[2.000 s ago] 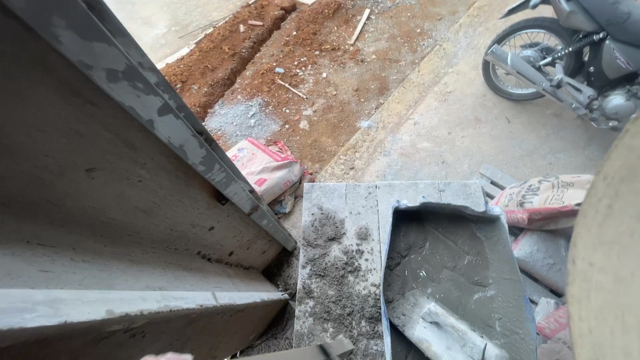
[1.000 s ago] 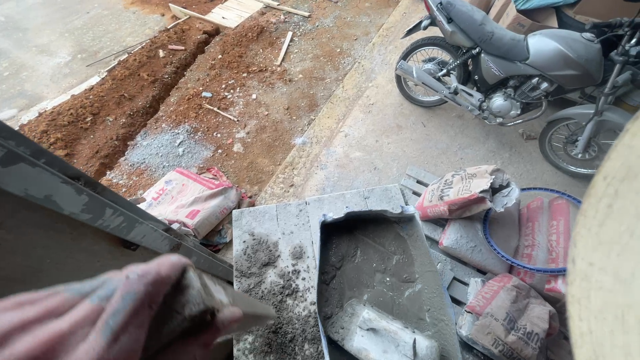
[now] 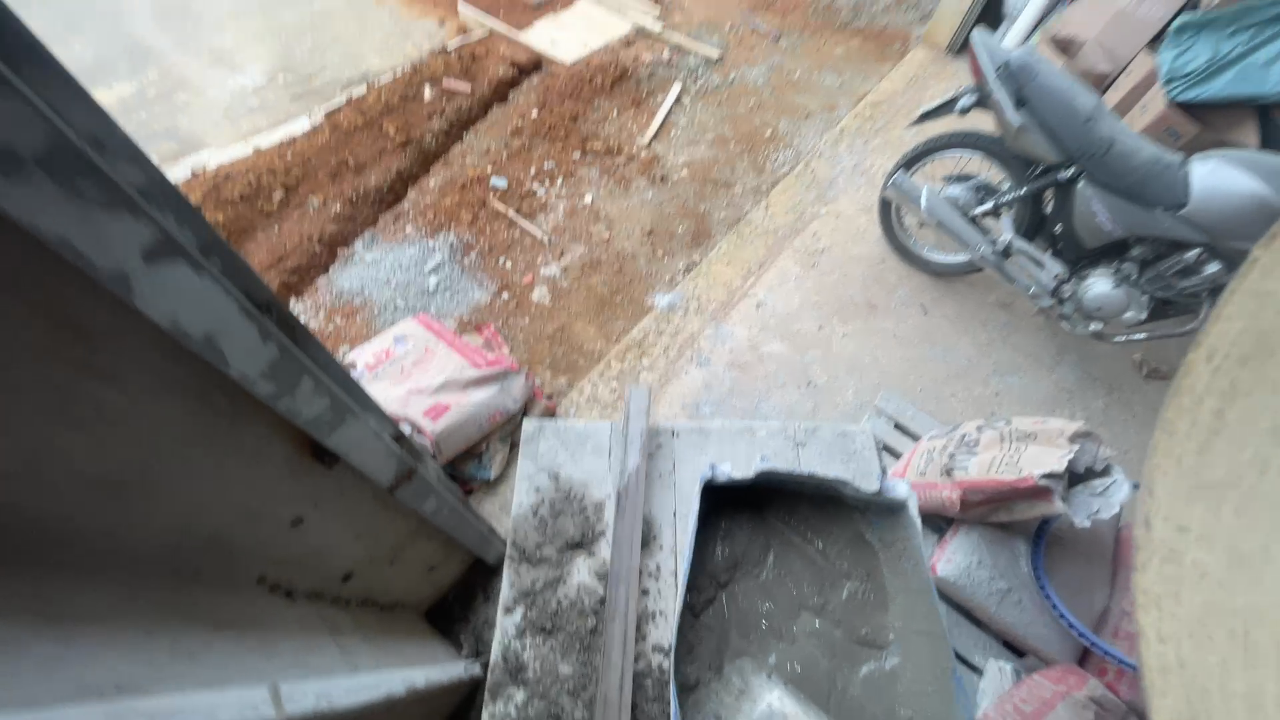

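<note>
Neither of my hands shows in the head view now. A long narrow straight bar (image 3: 625,560), of wood or metal, stretches up from the bottom edge over a mortar-spattered board platform (image 3: 560,450). Right beside it, a tub (image 3: 935,600) holds wet grey mortar (image 3: 790,590). A pale, mortar-smeared tool (image 3: 765,692), blurred, lies in the mortar at the bottom edge; its kind is hard to tell. What holds the bar, if anything, is out of view.
A concrete structure with a grey edge (image 3: 250,330) fills the left. Cement bags (image 3: 440,385) lie beyond it, others (image 3: 990,470) on a slatted pallet at right. A motorcycle (image 3: 1080,200) stands behind. A trench (image 3: 430,170) crosses red soil. A blurred pale curved surface (image 3: 1215,500) fills the right edge.
A hand with a flat-edged object, at lower left one second ago, has left the view. The long bar now lies across the view of the platform, where neither earlier frame shows it.
</note>
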